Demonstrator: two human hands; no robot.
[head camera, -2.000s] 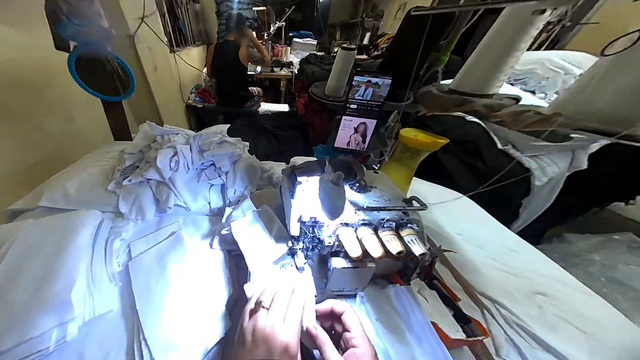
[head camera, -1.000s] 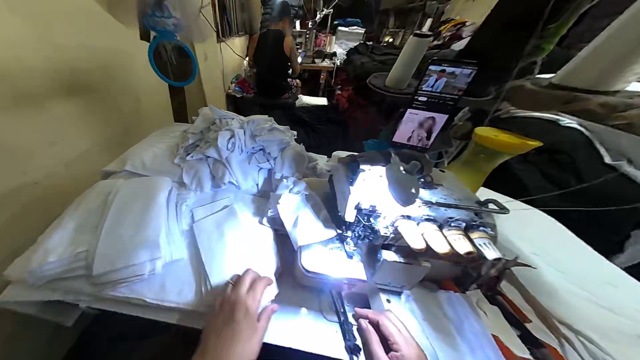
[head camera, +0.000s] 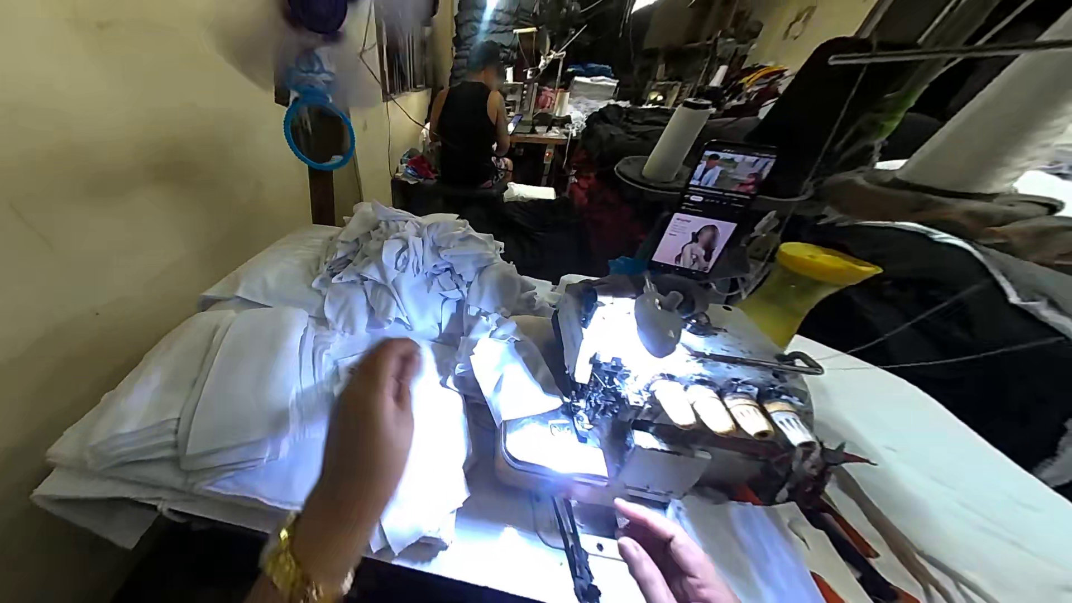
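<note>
An overlock sewing machine (head camera: 603, 394) stands lit by its lamp, with several tension dials (head camera: 729, 410) along its front. My left hand (head camera: 373, 419), a gold-coloured bracelet at its wrist, is raised and blurred over the white fabric pieces (head camera: 427, 469) left of the machine; its fingers are bent, and whether they hold cloth cannot be told. My right hand (head camera: 670, 553) is near the front of the machine with thumb and fingers apart and nothing between them. A white fabric piece (head camera: 511, 377) lies beside the needle area, left of the presser foot.
Folded white fabric stacks (head camera: 243, 385) and a crumpled white heap (head camera: 410, 260) fill the left. Behind the machine are a phone (head camera: 712, 209), a thread cone (head camera: 677, 141) and a yellow plastic container (head camera: 787, 285). A person (head camera: 471, 126) sits farther back. Tools lie at lower right.
Two seconds ago both hands were together on white fabric before the needle. They parted, and my left hand has since risen over the pieces on the left. The view has shifted left.
</note>
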